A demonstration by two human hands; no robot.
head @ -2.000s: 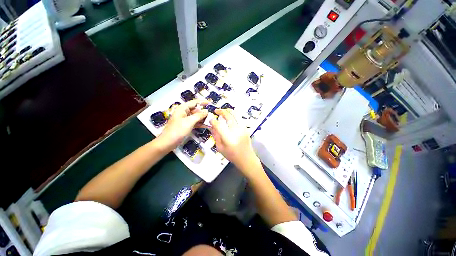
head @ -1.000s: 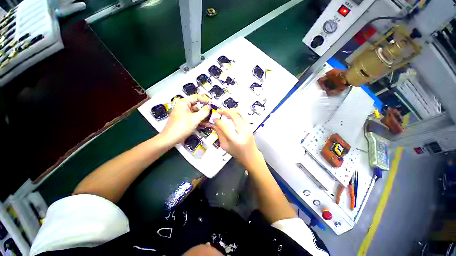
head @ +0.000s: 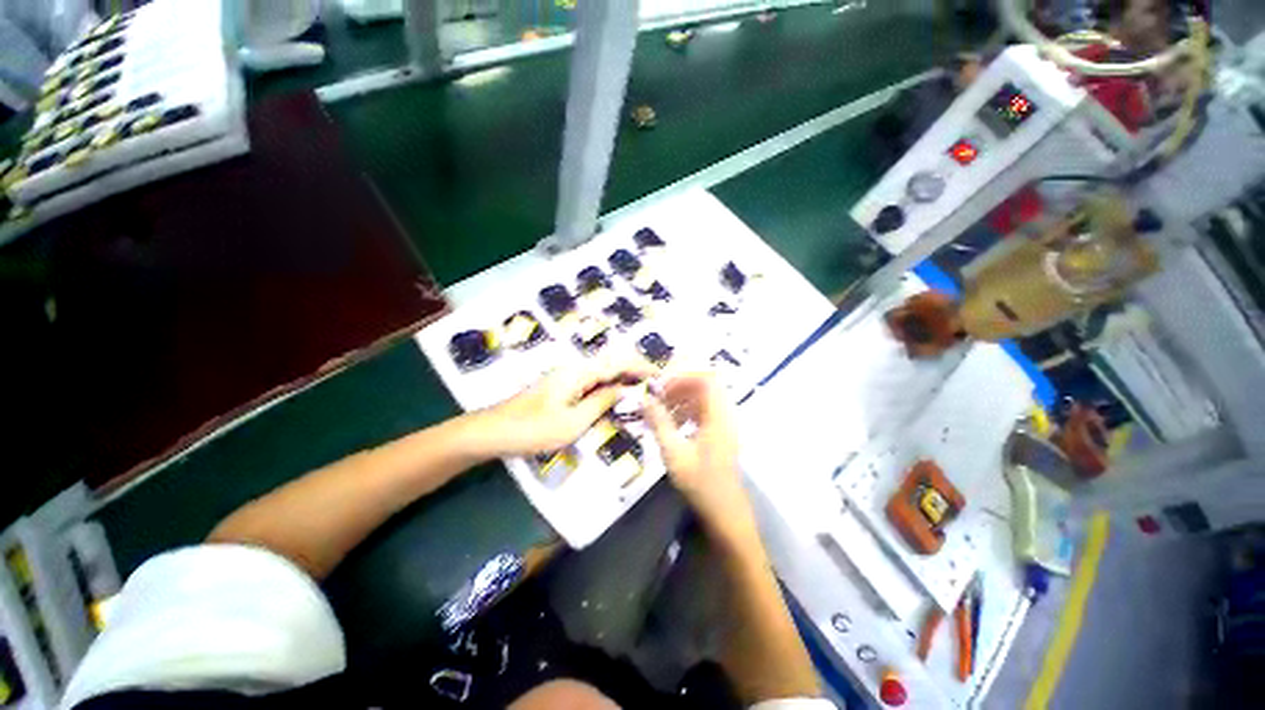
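Note:
A white tray (head: 583, 522) holds rows of black square watch units (head: 472, 347), some with silver-white and yellow battery parts beside them. My left hand (head: 562, 405) is over the middle of the tray, fingertips together around something small and mostly hidden. My right hand (head: 698, 433) meets it there and is blurred, its fingers bent close to the left fingertips. What the fingers hold cannot be made out clearly. An orange-brown fixture (head: 924, 508) with a unit in its centre sits on a pale metal plate on the press bed.
Orange-handled pliers (head: 964, 639) and a red button (head: 892, 689) are at the bed's front right. The brass-coloured press cylinder (head: 1057, 282) stands above the bed. A white post (head: 597, 125) rises behind the tray. A dark red board (head: 208, 305) is at left, with another loaded tray (head: 132, 104).
The view has shifted, so the tray and bench sit lower in the picture. My hands have moved toward the front right of the tray, uncovering a unit with a battery in the left row.

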